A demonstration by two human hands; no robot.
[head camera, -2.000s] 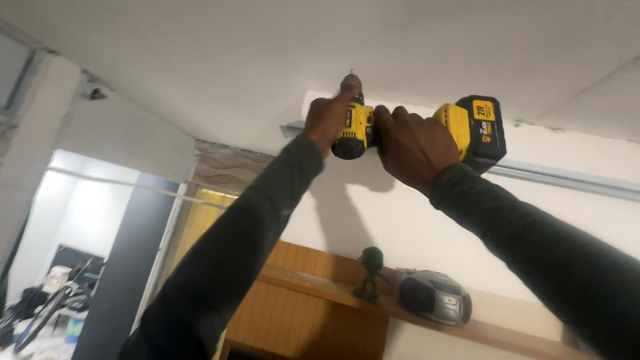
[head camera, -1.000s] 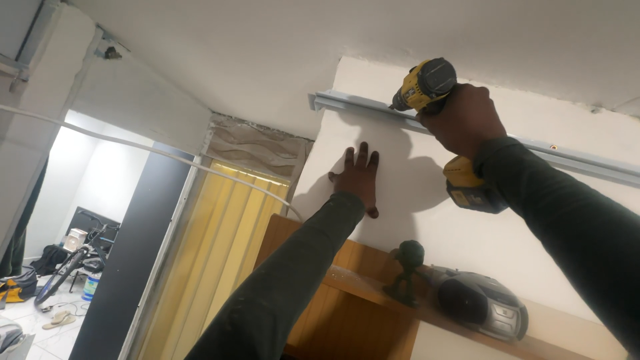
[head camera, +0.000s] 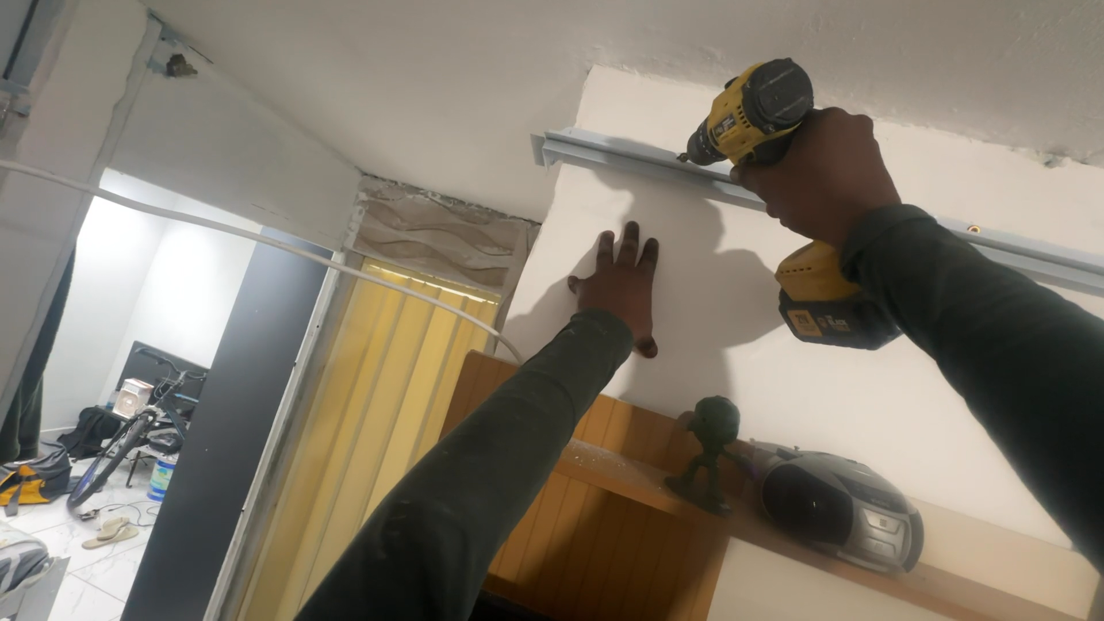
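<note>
My right hand grips a yellow and black cordless drill by its handle, the battery hanging below the wrist. The bit's tip is at the grey metal channel fixed along the upper wall; whether it touches cannot be told. My left hand lies spread against the white wall panel, below the channel, holding nothing. A small screw head shows in the channel to the right of my right forearm.
Below my hands a wooden shelf holds a dark green figurine and a silver-black portable stereo. A white cable crosses at left, before a yellow folding door. A bicycle stands in the room beyond.
My left hand has let go of the drill's front and now rests on the wall. The drill, earlier pointing up toward the ceiling, now points left at the metal channel.
</note>
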